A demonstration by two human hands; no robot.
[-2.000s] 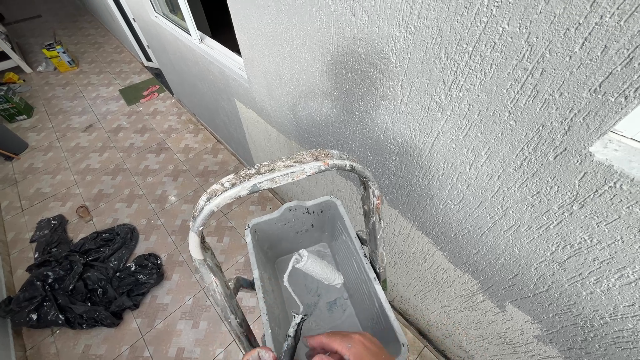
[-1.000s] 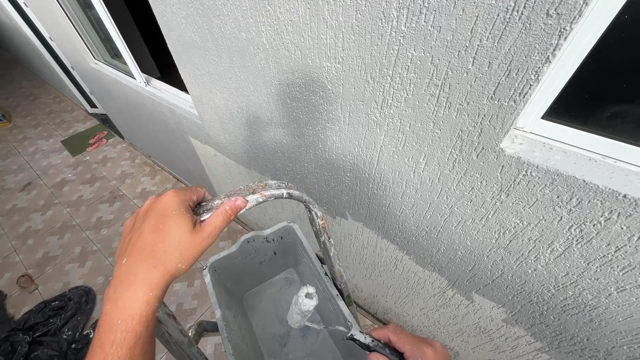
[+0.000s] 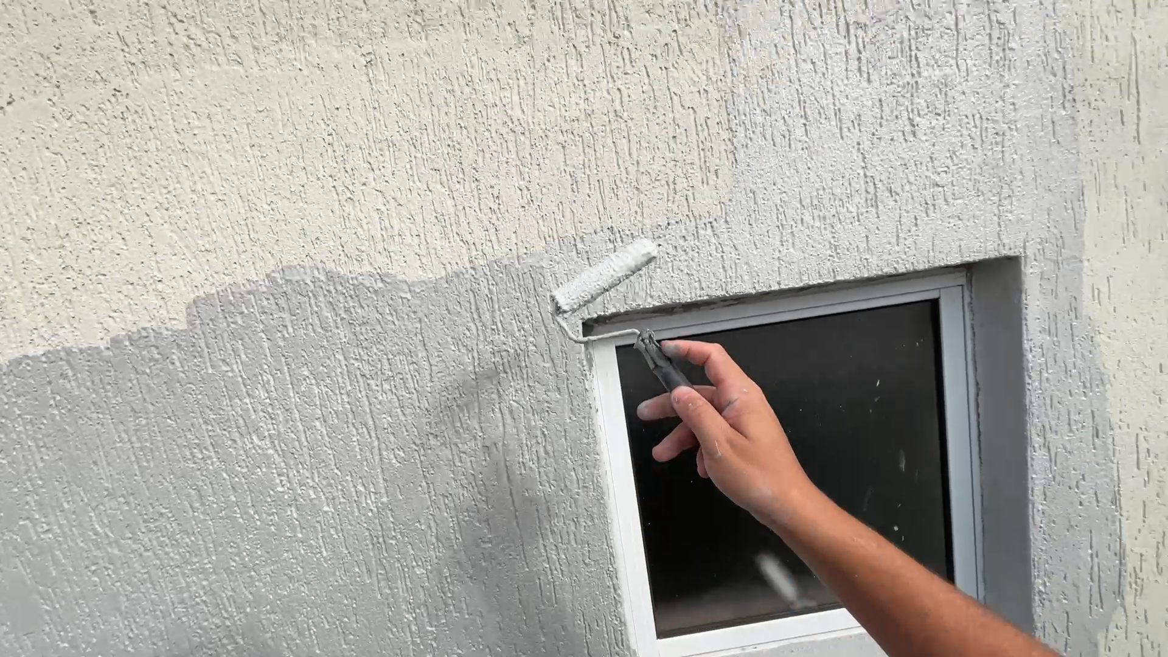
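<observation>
My right hand (image 3: 730,420) holds a small paint roller (image 3: 606,276) by its black handle (image 3: 666,367), with the thumb and fingertips on it and the other fingers spread. The roller's sleeve is coated with pale grey paint and tilts up to the right, close to the upper left corner of a white-framed window; whether it touches the wall cannot be told. Around it the textured wall bears grey paint (image 3: 365,474), with a ragged edge against the cream part (image 3: 347,137) above. My left hand is out of view.
The white window frame (image 3: 613,493) surrounds dark glass (image 3: 785,456) with pale specks, set in a recess with a grey side (image 3: 1002,438). More cream wall (image 3: 1136,365) shows at the far right.
The view has swung up to the wall and window. The roller was in the grey paint tray one second ago and is now raised in my right hand. My left hand, then on the ladder's rail, is out of view.
</observation>
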